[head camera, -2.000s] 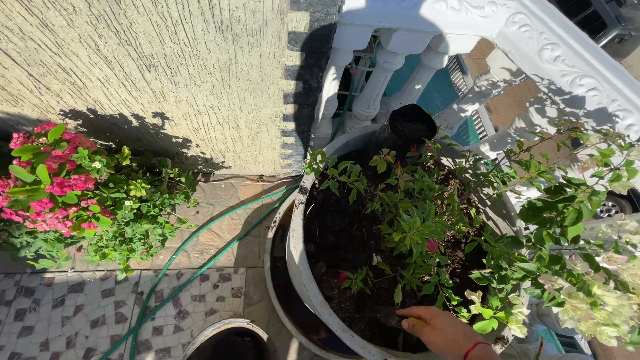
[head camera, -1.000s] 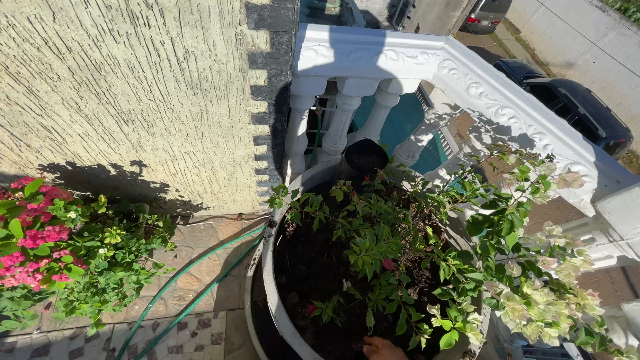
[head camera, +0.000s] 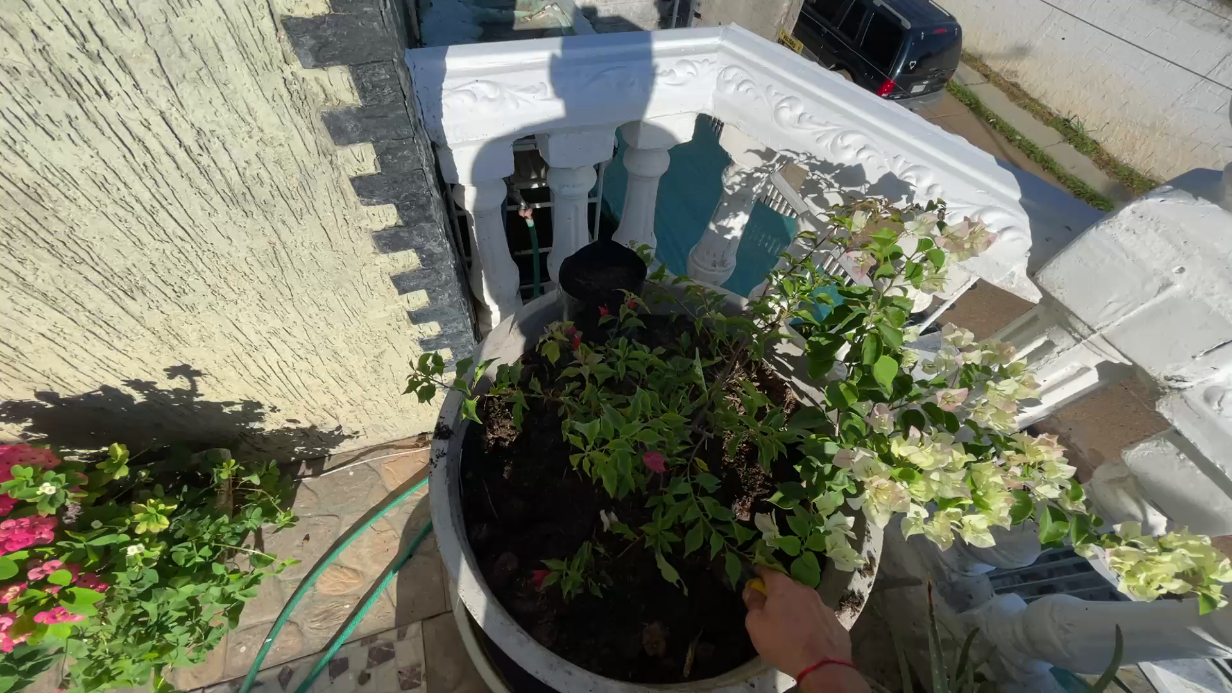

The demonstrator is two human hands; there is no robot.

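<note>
My right hand (head camera: 794, 621), with a red band at the wrist, reaches over the near right rim of a large round planter (head camera: 448, 500). It closes on a small yellow object (head camera: 757, 585), perhaps a handle; the rest of it is hidden by leaves and the hand. Dark soil (head camera: 597, 635) fills the planter. A leafy bougainvillea (head camera: 616, 433) with a few red blooms grows there, beside pale cream bougainvillea blooms (head camera: 943, 472) hanging over the right side. A black pot (head camera: 603, 272) stands at the planter's far edge. My left hand is out of view.
A white balustrade (head camera: 577, 82) runs behind the planter, with a textured cream wall (head camera: 192, 212) at left. A green hose (head camera: 332, 553) lies on the tiled floor near a pink-flowered plant (head camera: 38, 534). A dark vehicle (head camera: 881, 43) is parked beyond the balustrade.
The view has swung up and right, showing more of the balustrade and street. My right hand stays at the planter's near side, now close to its right rim.
</note>
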